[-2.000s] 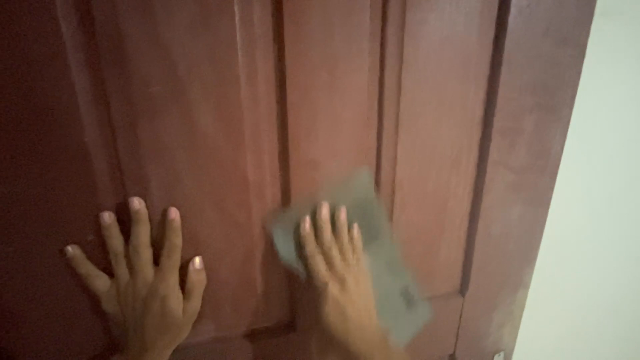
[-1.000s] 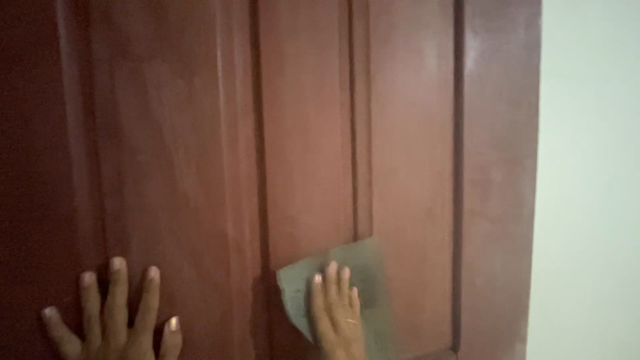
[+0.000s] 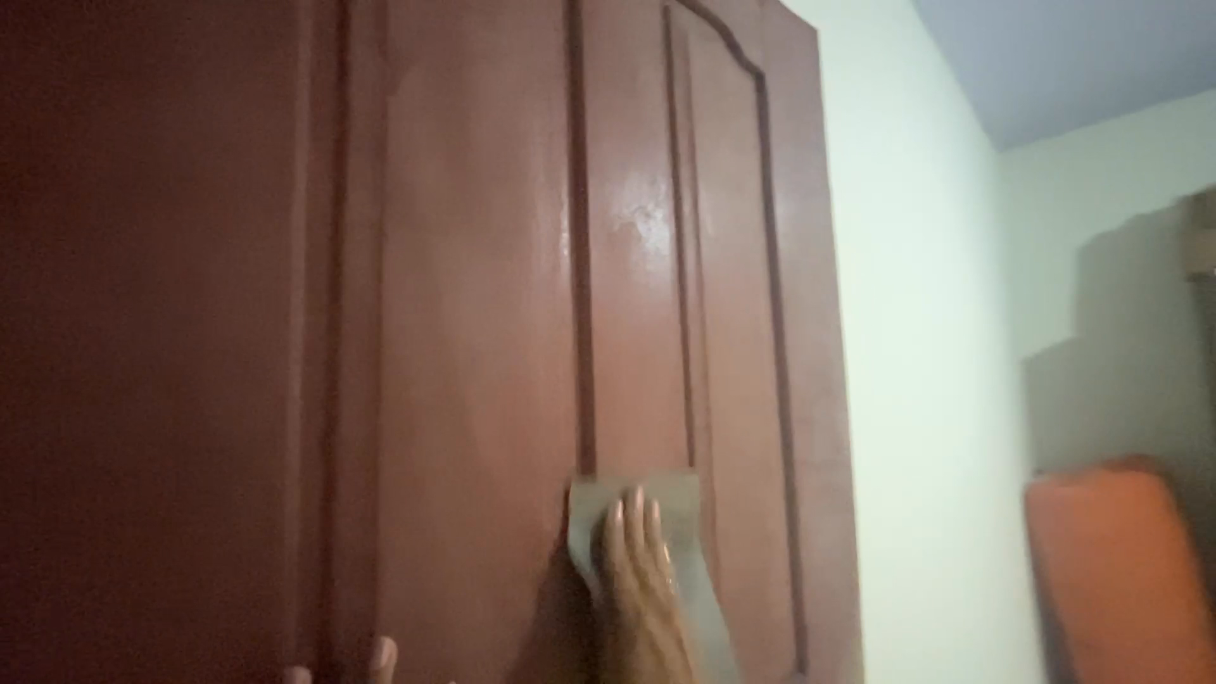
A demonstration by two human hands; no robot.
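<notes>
A reddish-brown panelled wooden door with moulded grooves fills the left and middle of the head view. My right hand lies with its fingers stretched on a grey-green sheet, perhaps sandpaper or a cloth, pressing it flat against the door over the strip between two grooves. The sheet's lower part hangs down past my wrist. Of my left hand only some fingertips show at the bottom edge, against the door; the rest is out of view.
A pale wall runs along the door's right edge. An orange object, blurred, stands at the lower right. A dark shadow falls on the far wall, and a bluish-grey ceiling shows at the upper right.
The view has swung up and right, bringing in the door's arched moulding, the ceiling and the orange object. My left hand, earlier spread on the door, has mostly left the view.
</notes>
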